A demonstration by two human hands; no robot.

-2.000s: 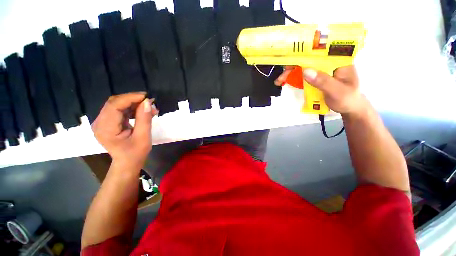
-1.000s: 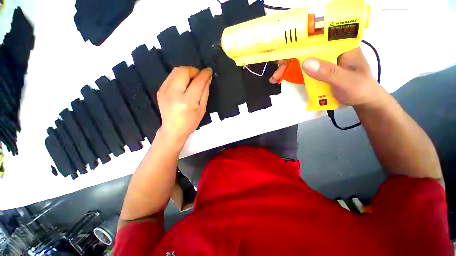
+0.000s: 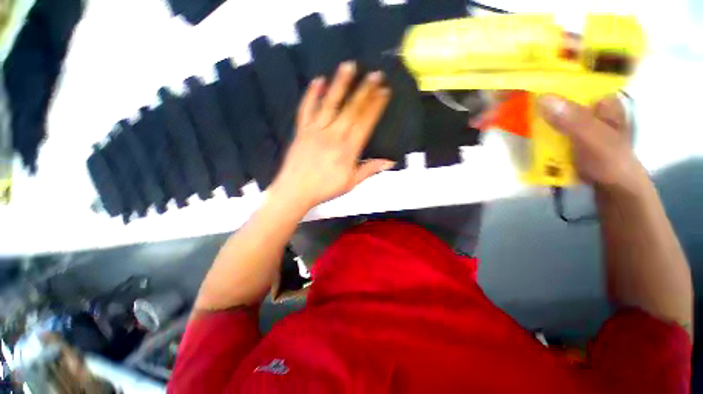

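Flat black fabric pieces [image 3: 254,108] lie overlapped in a row on the white tabletop. My left hand [image 3: 331,146] rests over the pieces near the middle-right of the row, palm down with fingers spread; anything under it is hidden. My right hand [image 3: 590,138] grips the yellow hot glue gun [image 3: 493,54] by its handle, a finger at the orange-red trigger [image 3: 512,114]. The gun is blurred. Its nozzle points left over the right part of the row, to the right of my left hand.
More black pieces [image 3: 38,77] lie at the far left, and another dark piece shows at the top edge. The gun's cord [image 3: 566,209] hangs from the handle. The white table edge [image 3: 154,237] runs before me. An open cardboard box [image 3: 291,288] and blurred clutter are below.
My left hand has gone from pinched fingertips to spread fingers and moved slightly right. The gun has moved right, with its nozzle farther from my left hand. The view has shifted.
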